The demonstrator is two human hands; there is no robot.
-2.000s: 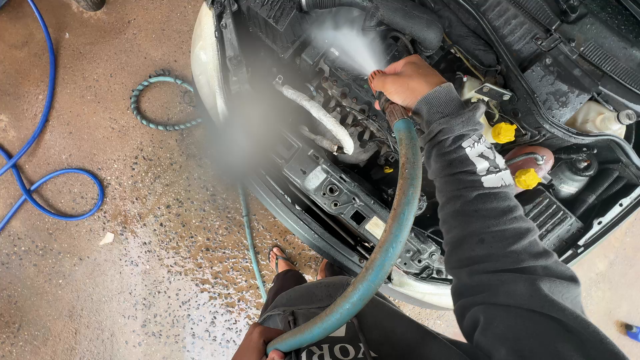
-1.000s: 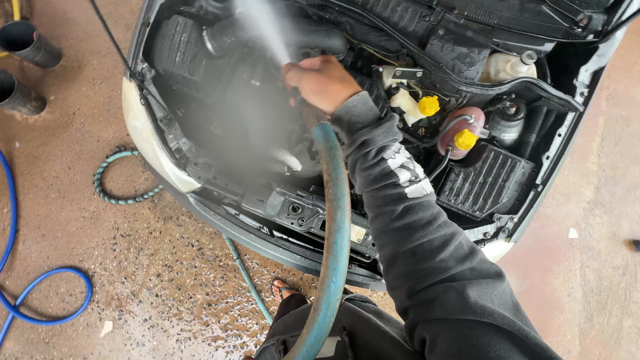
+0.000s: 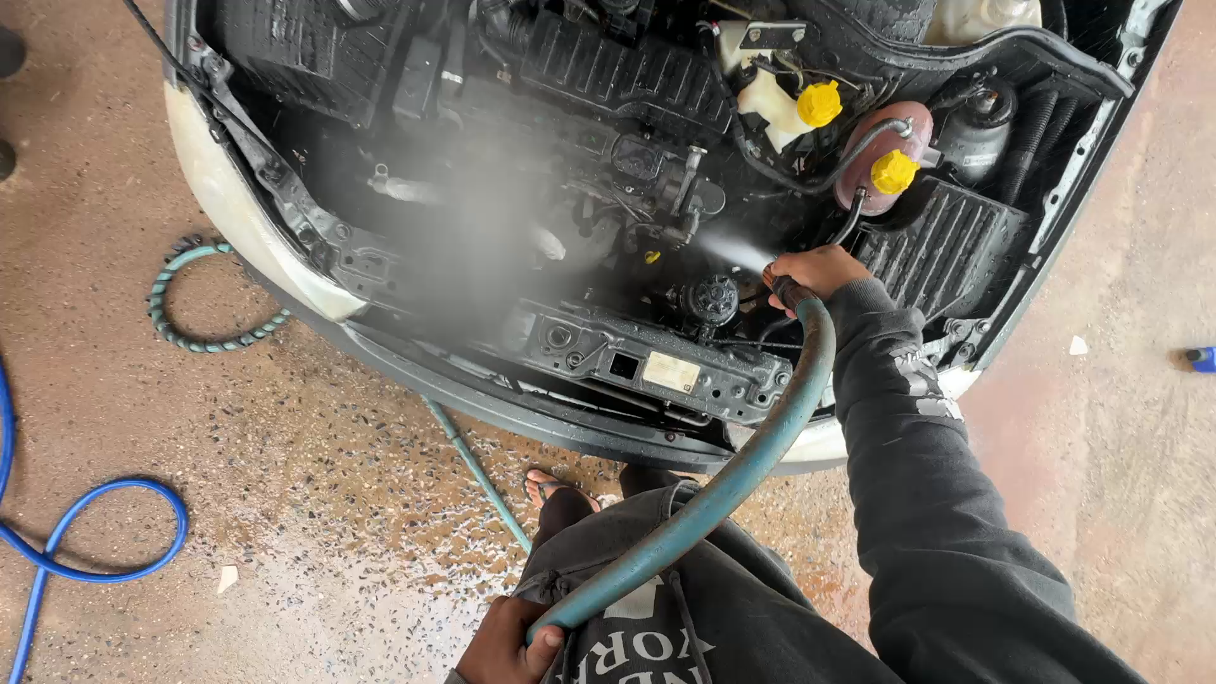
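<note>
My right hand [image 3: 817, 274] is closed around the nozzle end of a thick green-blue hose [image 3: 708, 503], over the right front part of a car's engine bay. Water sprays from the nozzle to the left, across the engine [image 3: 636, 171], and a grey blur hides part of the bay. Near my waist, my left hand [image 3: 508, 641] grips the same hose lower down. Above my right hand are a pinkish coolant reservoir [image 3: 879, 161] with a yellow cap and a second yellow cap [image 3: 819, 104]. A ribbed black box [image 3: 940, 237] lies just right of that hand.
The car's front bumper [image 3: 532, 423] runs between my body and the engine. A coiled green hose [image 3: 161, 304] and a looped blue hose [image 3: 114, 575] lie on the wet floor at left. A thinner green hose [image 3: 475, 465] passes beside my sandalled foot [image 3: 546, 486].
My right hand has moved from over the engine's upper middle toward the front right, beside the ribbed black box. The spray, which pointed up and left, now points more to the left.
</note>
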